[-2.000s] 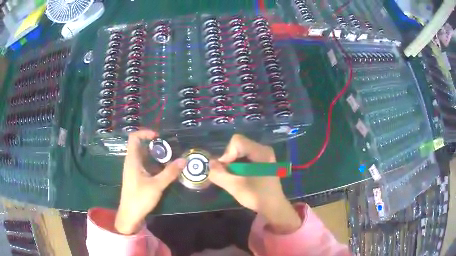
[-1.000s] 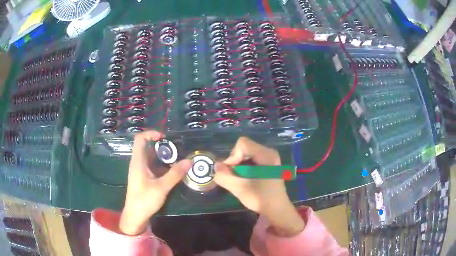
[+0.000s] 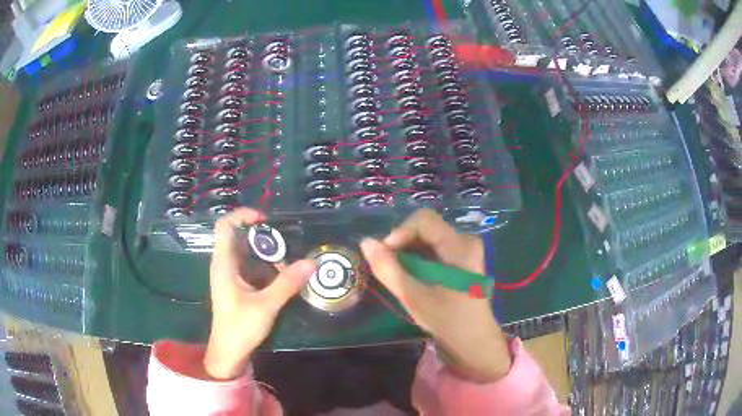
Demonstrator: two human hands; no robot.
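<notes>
A speaker driver (image 3: 332,275) lies face up on the round brass-coloured fixture (image 3: 332,304), with a thin red wire running right. My left hand (image 3: 244,276) holds a second speaker driver (image 3: 267,243) tilted between its fingers, while its thumb touches the left edge of the driver on the fixture. My right hand (image 3: 435,280) holds the green test probe (image 3: 439,272), slanting down to the right, just right of the fixture. The probe's tips are hidden or too blurred to tell. The large blister tray (image 3: 301,213) with rows of dark drivers stands behind both hands.
Other trays lie at the left (image 3: 106,219) and right (image 3: 598,215). The red probe cable (image 3: 556,236) curves along the right. A black cable (image 3: 134,268) curves left of the fixture. An orange-red piece (image 3: 484,55) and a white fan (image 3: 122,12) are at the back.
My right hand has moved slightly right, away from the fixture, and the probe has tilted from level to slanting. A thin red wire now shows beside the fixture. My left hand has barely moved.
</notes>
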